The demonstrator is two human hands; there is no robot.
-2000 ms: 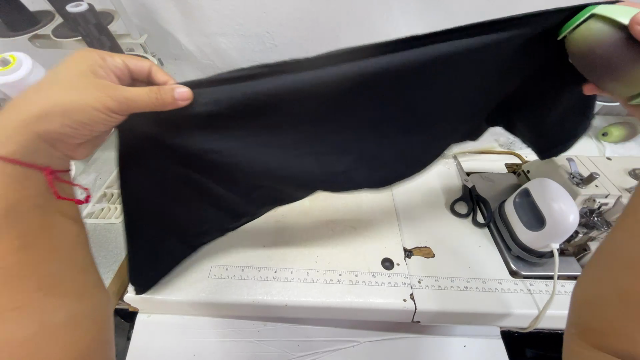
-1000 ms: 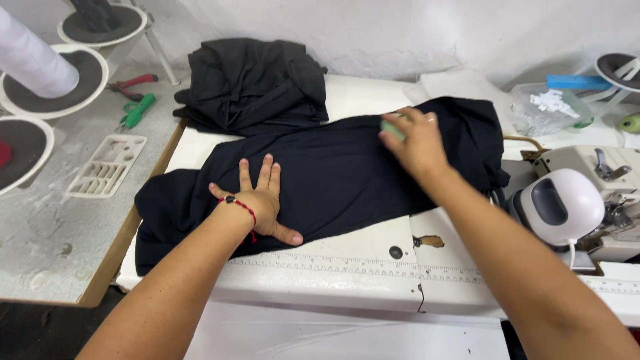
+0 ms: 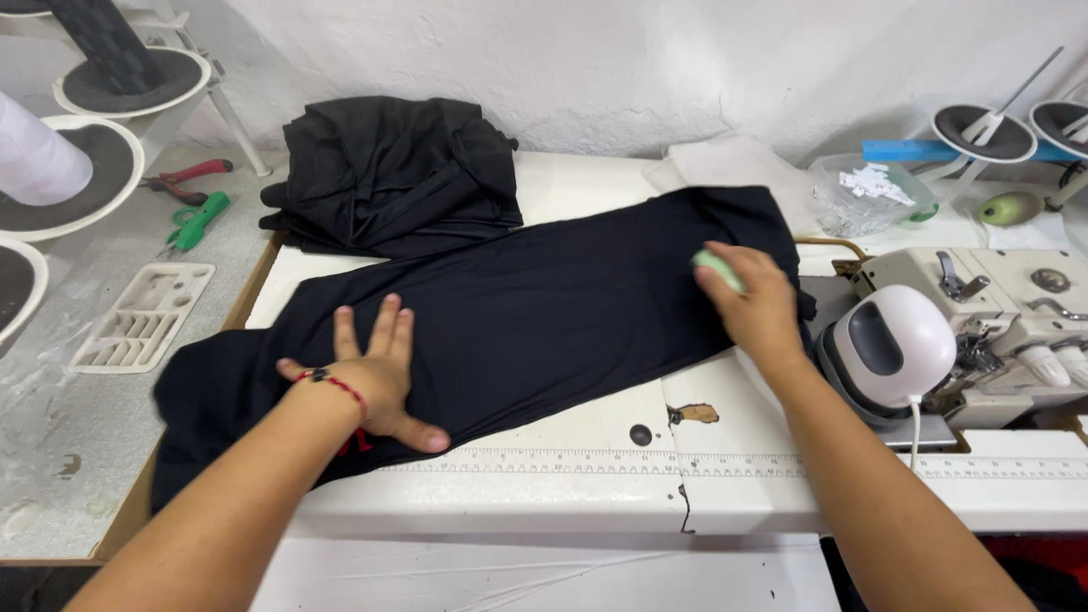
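A black cloth garment [image 3: 544, 314] lies spread across the white sewing table [image 3: 544, 501], slanting up to the right. My left hand [image 3: 374, 374] presses flat on its left part with fingers spread, beside a small red mark on the cloth. Over the right part, my right hand [image 3: 748, 297] grips a light green object [image 3: 718, 270], mostly hidden by the fingers; what it is cannot be told. Behind the garment lies a heap of black cloth [image 3: 399, 174]. A ruler tape [image 3: 578, 461] runs along the table's front.
At right stand a white mini heat press [image 3: 892, 348] with a cord and a sewing machine [image 3: 1003, 314]. Behind them is a clear plastic tub [image 3: 871, 191] of white pieces. The left table holds green thread snips [image 3: 200, 223], red-handled pliers [image 3: 191, 174], a plastic tray [image 3: 144, 319] and thread spools [image 3: 38, 157].
The black cloth, held up between both hands two seconds ago, now lies on the table. Since one second ago, the left hand has stayed flat on it while the right remains over its right part.
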